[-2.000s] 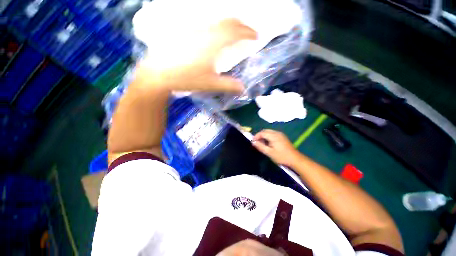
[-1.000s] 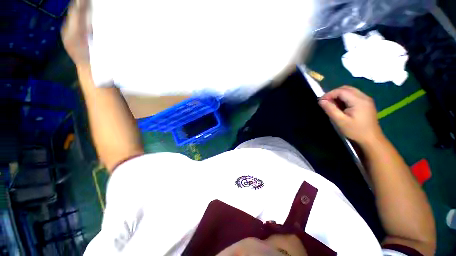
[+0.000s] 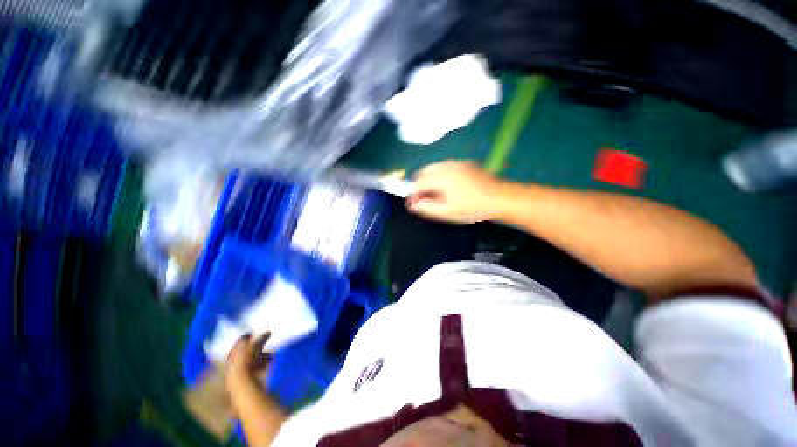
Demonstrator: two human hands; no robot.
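Note:
My left hand [image 3: 248, 356] is low at the left, blurred, at the lower edge of a white sheet [image 3: 281, 314] in or over a blue crate [image 3: 227, 297]. I cannot tell if its fingers grip the sheet. My right hand [image 3: 450, 192] rests at the bench's pale metal edge with curled fingers; whether it holds anything is not clear. A large clear plastic bag [image 3: 328, 79] lies open at the upper left. Blurred dark ridged rows [image 3: 210, 44] show in it, with no white sheet over them.
A crumpled white cloth [image 3: 444, 98] lies on the green bench beside the yellow-green line [image 3: 514, 122]. A red square [image 3: 620, 168] and a blurred squeeze bottle [image 3: 765, 161] are at the right. More blue crates [image 3: 61, 140] stand at the far left.
The large white sheet has left the upper view; a white sheet now shows low at the crate. My left hand has moved down. The bag's dark rows show. My right hand stays at the bench edge.

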